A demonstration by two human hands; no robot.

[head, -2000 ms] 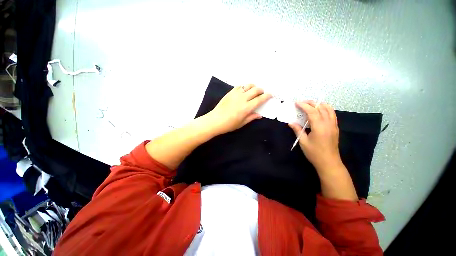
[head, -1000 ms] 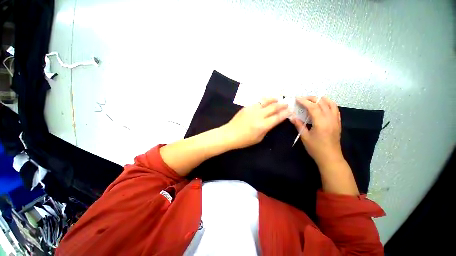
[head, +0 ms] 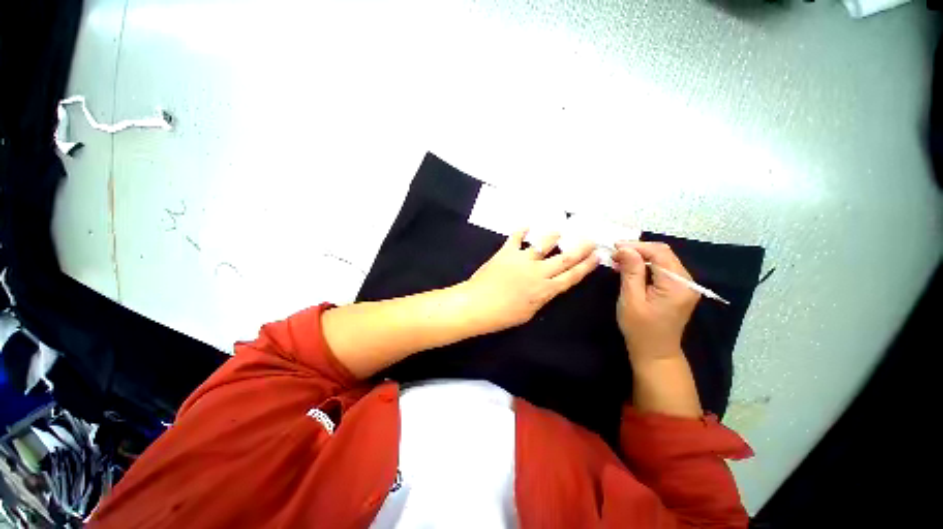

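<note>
A black garment piece (head: 465,331) lies flat on the pale table. A white card template (head: 504,210) lies along its top edge and nearly vanishes against the table. My left hand (head: 522,277) lies flat with its fingertips on the template. My right hand (head: 655,294) holds a thin whitish marking pencil (head: 688,281) between thumb and fingers. One pencil end is at the template's right end, close to my left fingertips. The other end points out to the lower right. The exact contact point is too small to tell.
The pale table (head: 310,134) carries a wavy white cord (head: 119,126) at the left and thin dark thread ends (head: 227,270). Black cloth (head: 134,331) runs along the left edge. A heap of striped pieces (head: 57,460) lies at the lower left. A white item (head: 874,6) shows at the far right.
My right hand has turned the pencil from pointing down to lying sideways, and has let go of the template's top. My left hand's fingers are flatter and more spread. The view has shifted slightly.
</note>
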